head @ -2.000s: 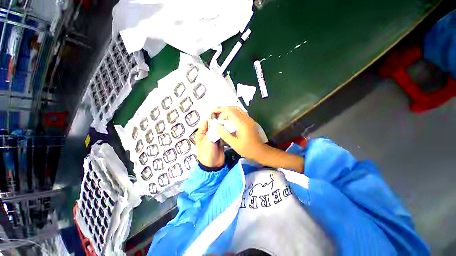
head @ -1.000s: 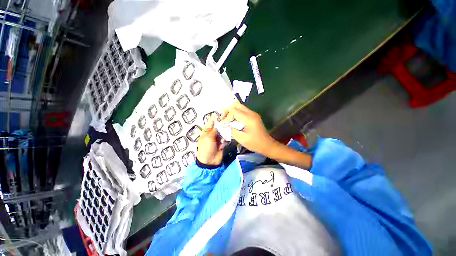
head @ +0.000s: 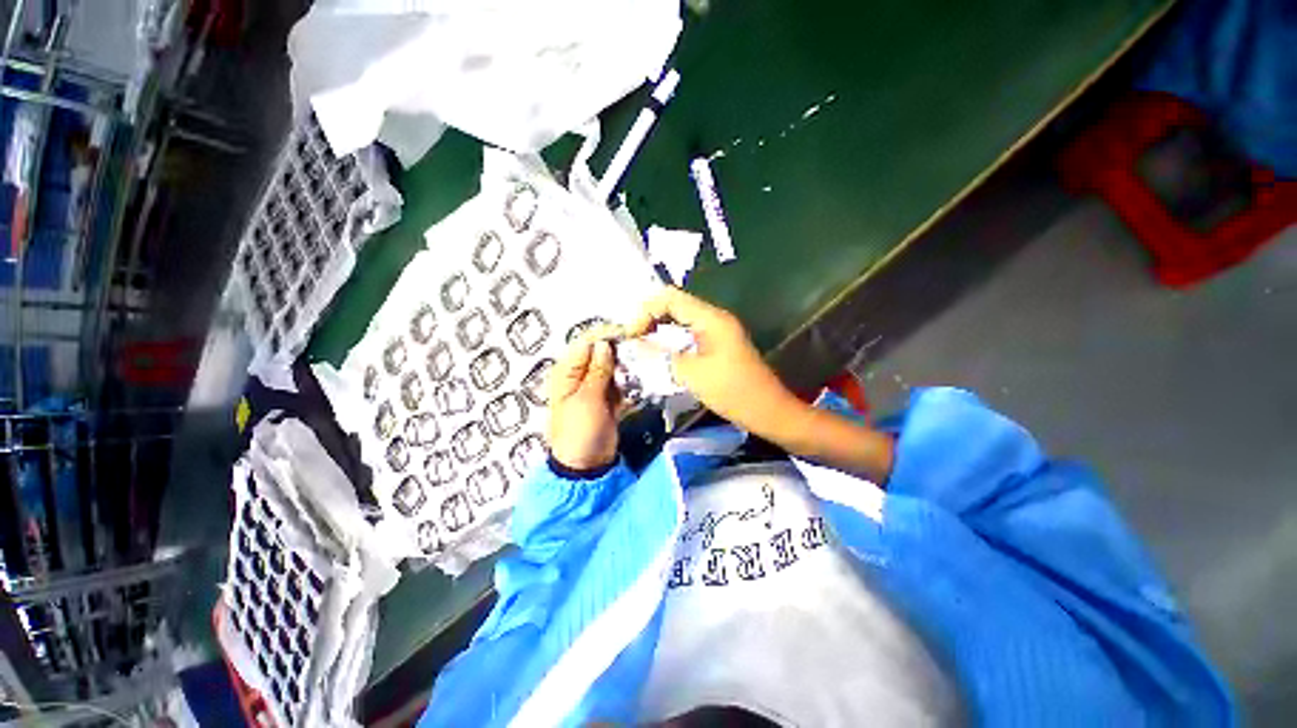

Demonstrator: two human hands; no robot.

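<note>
My left hand [head: 580,413] and my right hand [head: 723,367] meet over the near edge of the white parts tray [head: 427,270]. My right fingers hold a crumpled white cloth [head: 652,364]. Between the fingertips of both hands is a small dark-edged piece, likely a metal frame [head: 617,336], mostly hidden by fingers and cloth. My left hand grips it from the left. Rows of rounded-square metal frames [head: 528,333] lie in the tray, some partly behind my left hand.
White strips [head: 640,140], a printed white stick [head: 713,209] and a white paper piece [head: 674,253] lie on the green bench [head: 854,157]. White sheets [head: 484,71] are heaped beyond. Side trays [head: 302,235] stand left. A red stool [head: 1159,256] is at right, beside blue clothing.
The whole view has shifted, so the bench items appear slightly further left. My hands stay together at the tray's near edge, with the fingers and cloth at a slightly different angle.
</note>
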